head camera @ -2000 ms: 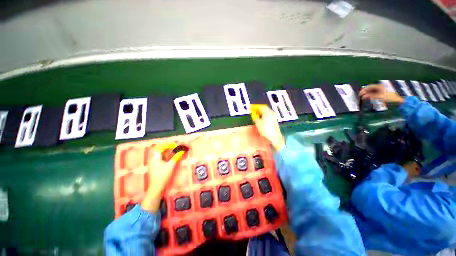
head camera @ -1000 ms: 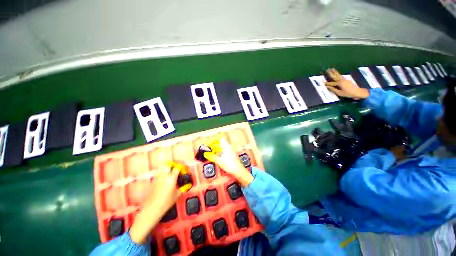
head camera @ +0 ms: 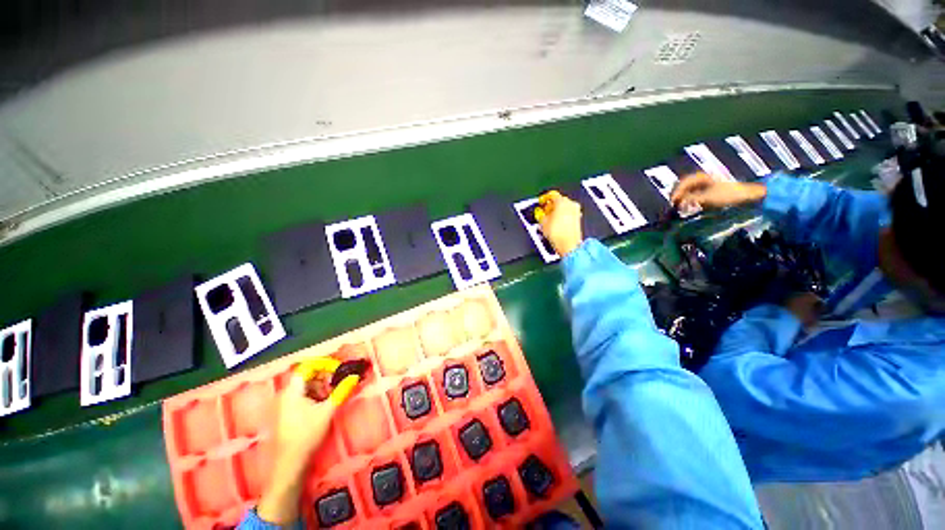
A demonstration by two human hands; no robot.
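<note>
The red pocketed tray (head camera: 358, 430) lies at the bench edge, with black watch heads (head camera: 426, 460) in its lower and right pockets. My left hand (head camera: 313, 402), with yellow finger cots, holds a dark watch head (head camera: 350, 371) between the fingertips above the tray. My right hand (head camera: 561, 222), also with yellow cots, is stretched out over a white box insert (head camera: 537, 230) on the belt, its fingertips at the insert's upper cut-out. Whether a watch head is still between those fingers is hidden.
Boxes with white inserts (head camera: 361, 257) and black lids (head camera: 298, 271) line the green belt (head camera: 435, 176) along the pale wall (head camera: 311, 135). At right, a neighbouring worker in blue (head camera: 829, 388) reaches over the belt, beside a tangled black heap (head camera: 725, 285) on the bench.
My right hand has moved from above the tray out to a box insert on the belt. My left hand still holds a watch head. The boxes have shifted left since the earliest frame, and the view has moved.
</note>
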